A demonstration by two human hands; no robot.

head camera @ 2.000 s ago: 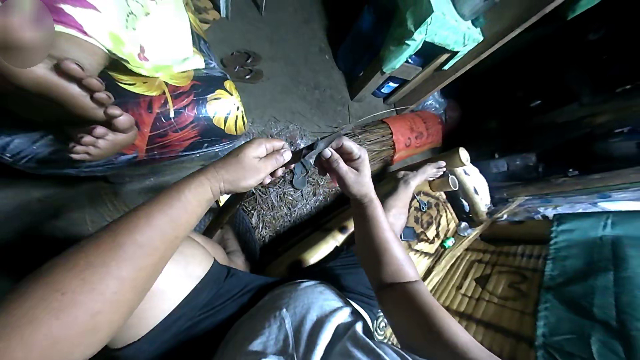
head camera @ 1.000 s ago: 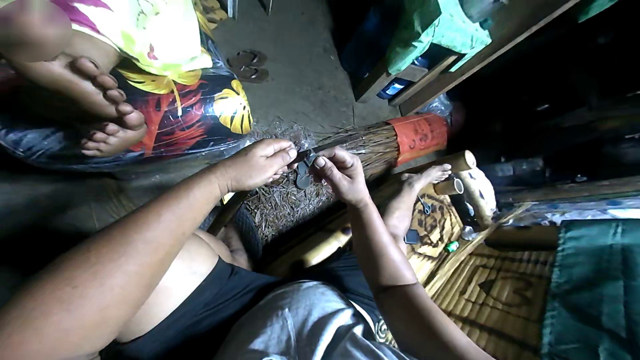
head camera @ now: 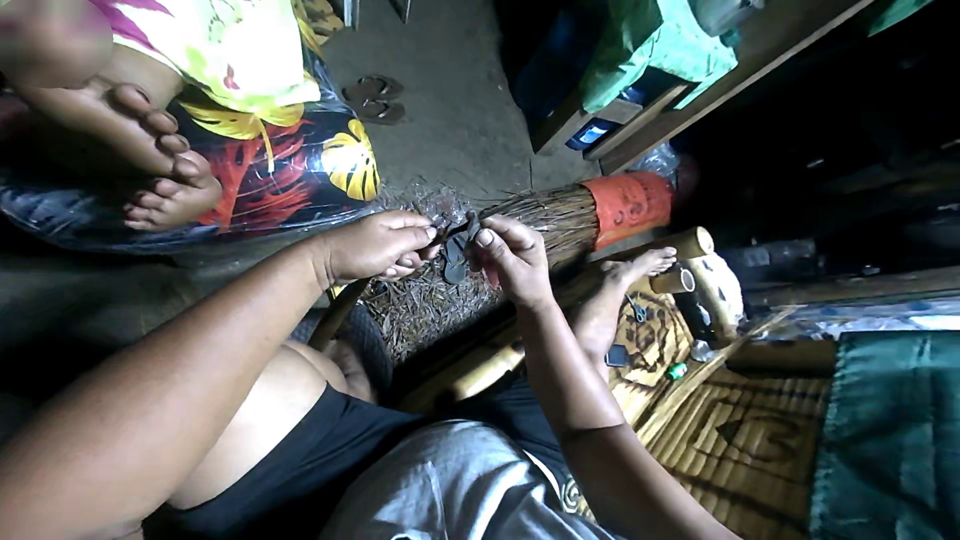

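Note:
My left hand [head camera: 382,244] and my right hand [head camera: 514,259] are close together at mid-view, fingertips pinched. Between them is a small, thin dark piece [head camera: 469,225], which both hands seem to hold; its kind is unclear. Just below the fingers shows a dark grey, flip-flop-like shape [head camera: 454,259]; whether it hangs or lies on the litter cannot be told. Beneath the hands spreads a heap of thin dry stick pieces [head camera: 435,315]. A bundle of long thin sticks [head camera: 555,217], wrapped at its far end in an orange-red sheet [head camera: 630,206], lies beyond my right hand.
Another person's feet [head camera: 161,161] rest at the left by a plastic-covered floral cushion [head camera: 277,169]. Flip-flops [head camera: 375,97] lie on the floor. A bamboo bench [head camera: 757,435] at the right bears scissors [head camera: 637,309], a dark flat object [head camera: 617,355] and green cloth [head camera: 892,435].
Two seconds ago a longer dark strip or blade reached up past my right fingers; now only a short dark piece shows between the hands. My hands stay close together.

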